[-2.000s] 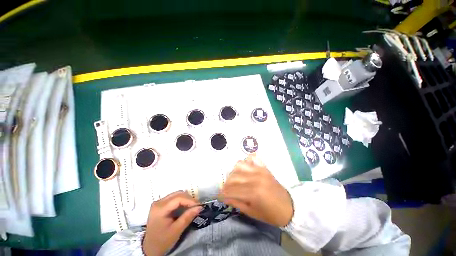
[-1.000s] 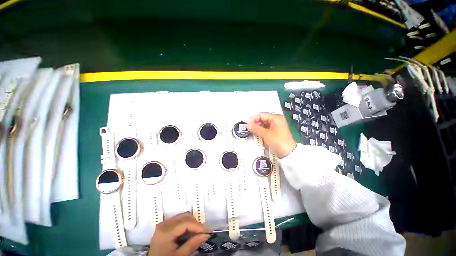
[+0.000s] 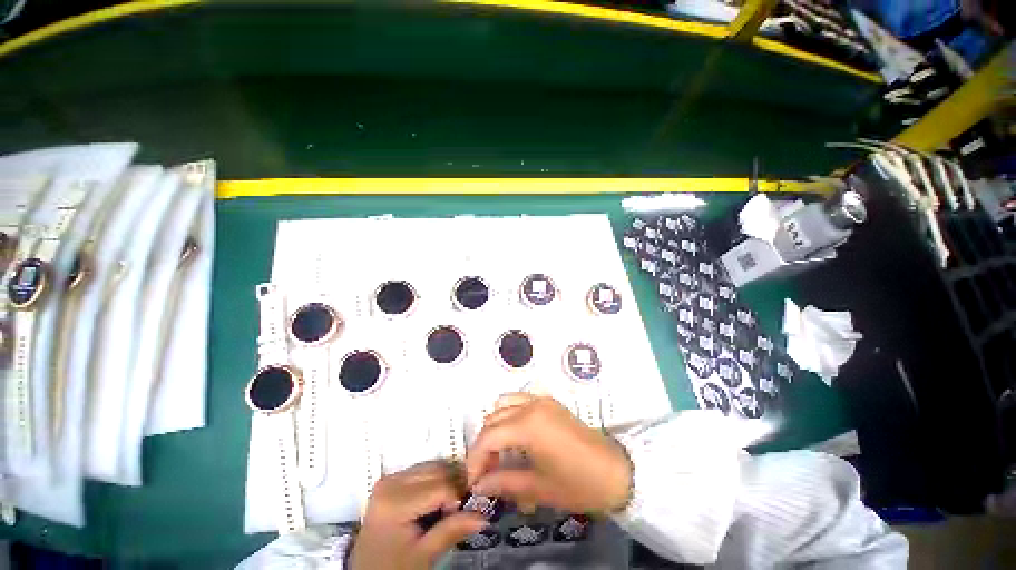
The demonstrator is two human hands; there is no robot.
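Smartwatches with round black faces and rose-gold rims lie in two rows on a white foam sheet (image 3: 323, 445). Printed screen stickers show on three faces at the right, one being the lower right watch (image 3: 582, 362); the other faces, such as the far left watch (image 3: 274, 389), show no print. My left hand (image 3: 407, 518) holds a dark sticker sheet (image 3: 529, 532) low near my body. My right hand (image 3: 546, 451) is at the sheet's upper left edge, fingertips pinched close to my left fingers; whether a sticker is between them is hidden.
Loaded foam sheets (image 3: 167, 367) stand layered at the left. Sticker stock (image 3: 704, 312), a small white box (image 3: 749, 262), a pale bottle (image 3: 804, 232) and crumpled tissue (image 3: 822, 336) are at the right. A black parts tray (image 3: 969, 301) is far right. A yellow-edged conveyor (image 3: 501, 187) runs behind.
My right hand has come back from the upper row's printed watch to the sticker sheet at my left hand. The view has shifted, showing more of the left stack.
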